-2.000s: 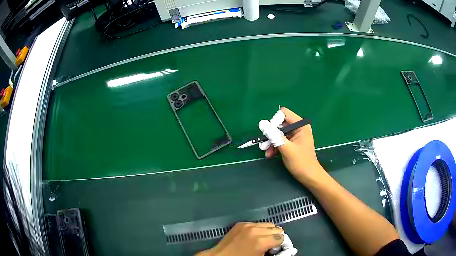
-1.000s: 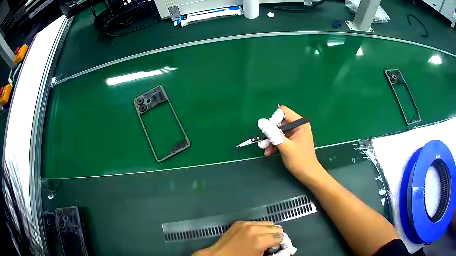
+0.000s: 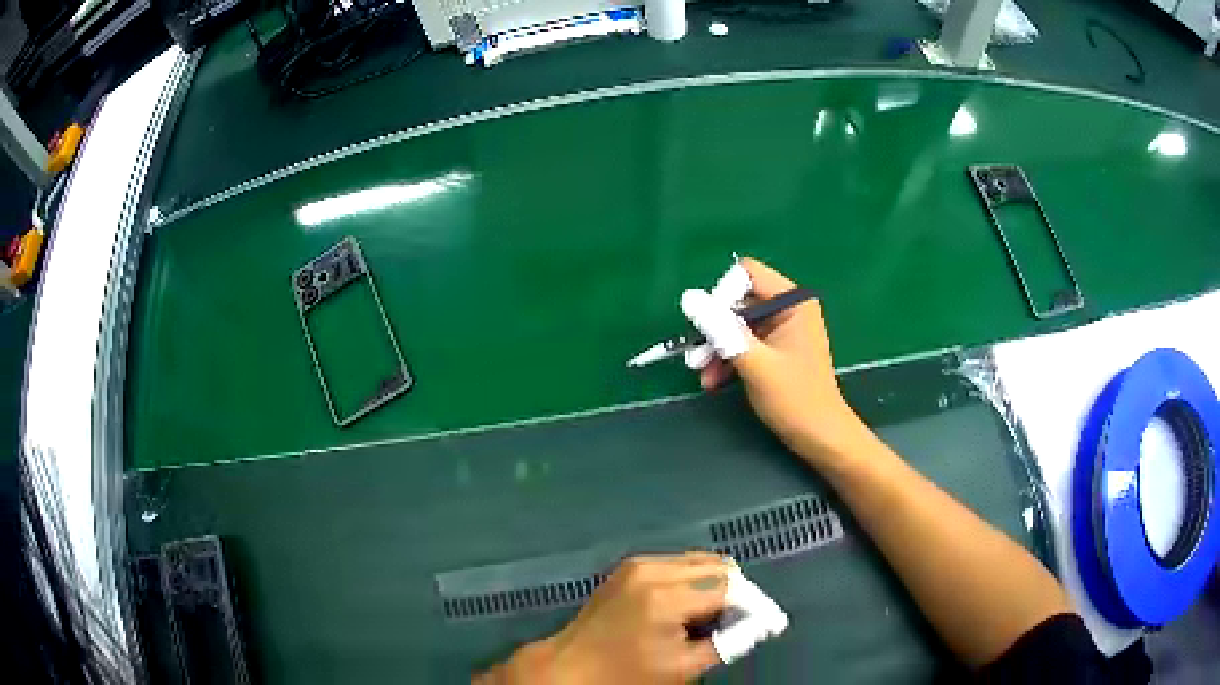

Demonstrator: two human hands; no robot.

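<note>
My right hand (image 3: 769, 335), with white finger cots, holds dark-handled tweezers (image 3: 665, 351) like a pen above the green belt, pale tip pointing left. No piece can be made out at the tip. My left hand (image 3: 656, 618), also with white cots, lies over the lower edge of a carrier strip (image 3: 522, 597) with rows of small dark bars. Its fingers are curled; whether they grip anything is hidden. One phone frame (image 3: 316, 335) lies on the belt at left, camera block at its upper end. Another phone frame (image 3: 991, 241) lies on the belt at right.
Dark frames (image 3: 201, 602) lie at the left edge of the dark mat (image 3: 335, 535). A blue reel (image 3: 1121, 488) stands on a white surface (image 3: 1057, 388) at right. A metal-edged white ledge (image 3: 91, 268) runs along the left. Cables and equipment lie beyond the belt.
Both phone frames on the belt have moved left; the left one was beside the tweezers' tip. My left hand's white-cotted fingertips have lifted and turned outward. The tweezers stay in my right hand.
</note>
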